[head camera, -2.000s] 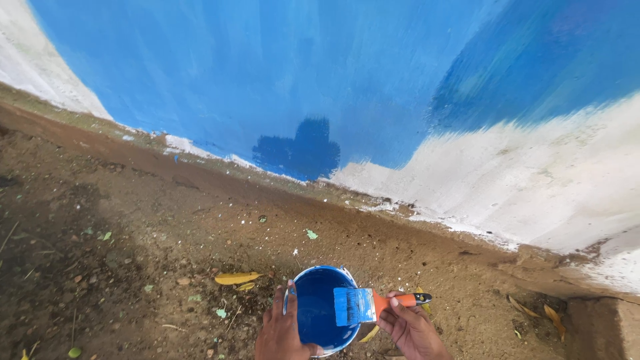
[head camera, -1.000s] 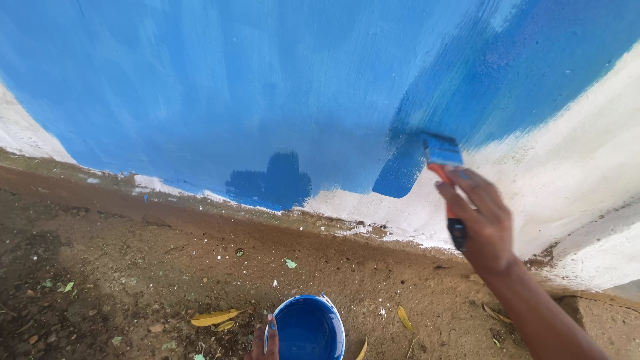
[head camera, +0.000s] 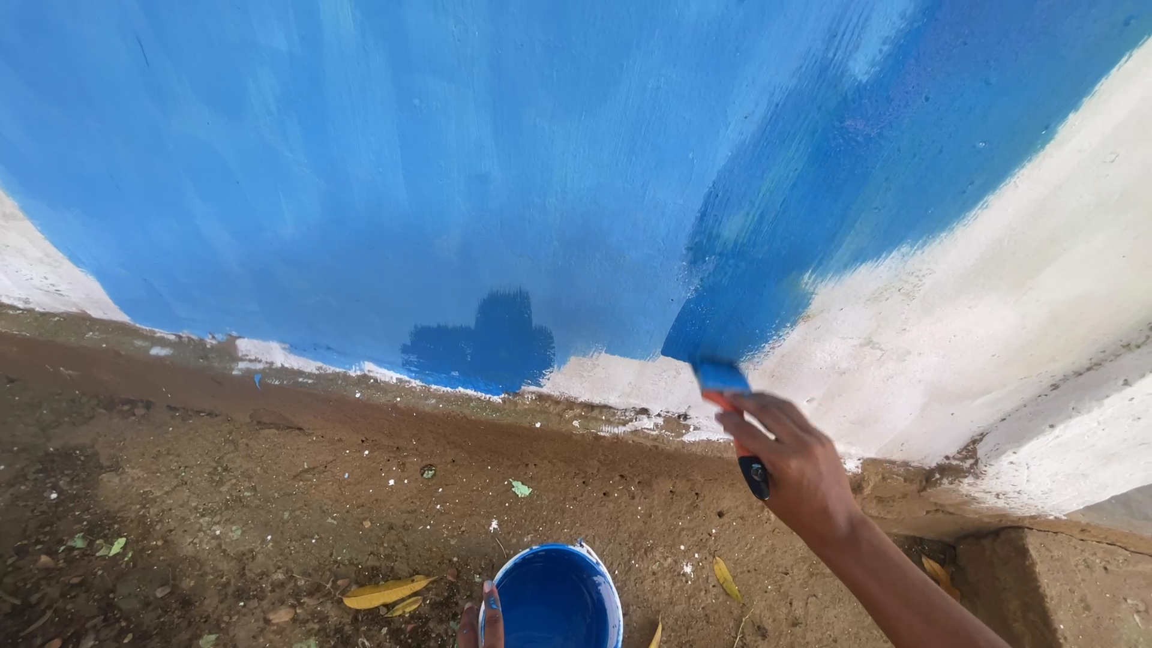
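My right hand grips the orange and black handle of a paintbrush. Its blue-coated bristles, slightly blurred, touch the wall at the lower edge of a darker blue painted patch, beside bare white wall. At the bottom of the view, my left hand has its fingers on the left rim of a white bucket that holds blue paint. Only a few of its fingers show; the rest is out of view.
Brown soil runs along the foot of the wall. Yellow leaves lie left of the bucket, and another yellow leaf lies to its right. A raised block edge stands at the lower right.
Two seconds ago the brush was over the bucket; my right hand has since brought it to the wall. Since one second ago it has moved down, and the dark blue patch reaches lower.
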